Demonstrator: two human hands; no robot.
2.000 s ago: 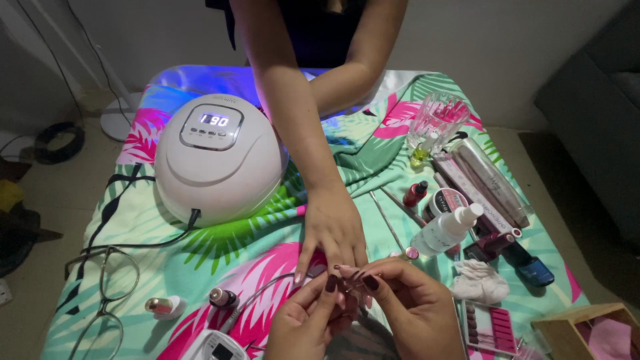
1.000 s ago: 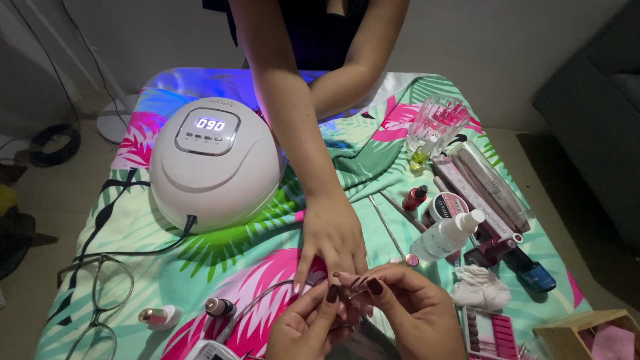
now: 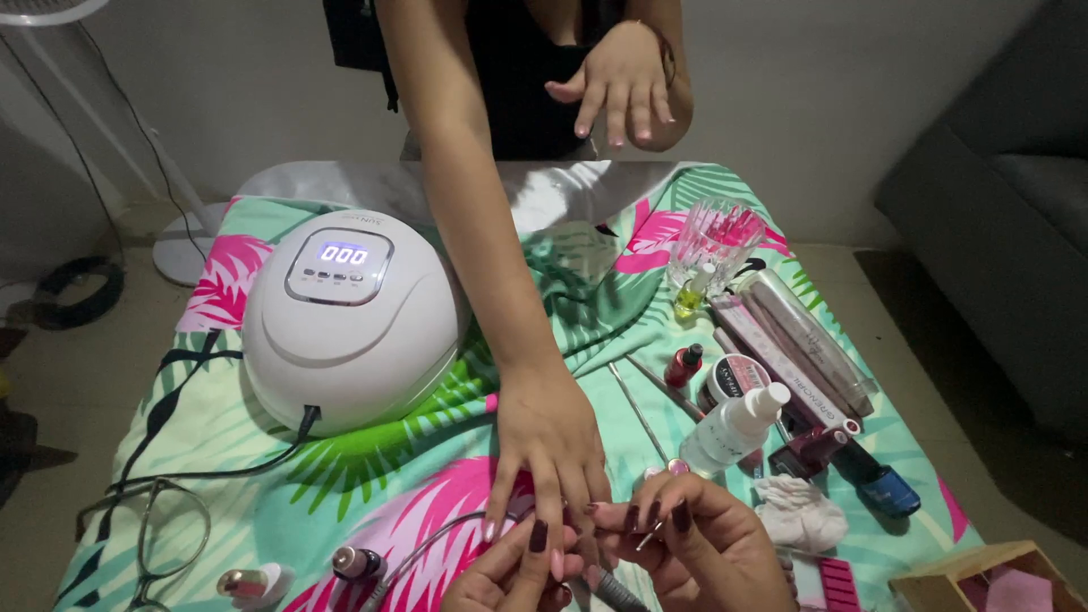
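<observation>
My left hand (image 3: 510, 569), at the bottom centre, holds a finger of the other person's outstretched hand (image 3: 548, 425), which lies palm down over the patterned cloth. Just to the right, my right hand (image 3: 697, 544) pinches a thin metal-tipped tool (image 3: 650, 537) near those fingertips; the rest of the tool is hidden by my fingers. The person's other hand (image 3: 620, 81) is raised beyond the table, fingers spread. A white nail lamp (image 3: 357, 340) stands to the left, its display lit with zeros. Part of a grey ribbed handpiece (image 3: 616, 591) shows between my hands.
At right are a clear spray bottle (image 3: 735, 429), a red polish bottle (image 3: 683, 365), a round jar (image 3: 735, 378), a glass cup (image 3: 718, 242), a crumpled white cloth (image 3: 799, 514) and a wooden box (image 3: 977, 569). Eyeglasses (image 3: 174, 531) lie at left; a polish bottle (image 3: 359, 563) is nearer.
The person's other hand has come away from the lamp side of the table and is raised. The blue-violet glow has gone and the lamp's display now reads zeros. My hands remain at the person's fingers.
</observation>
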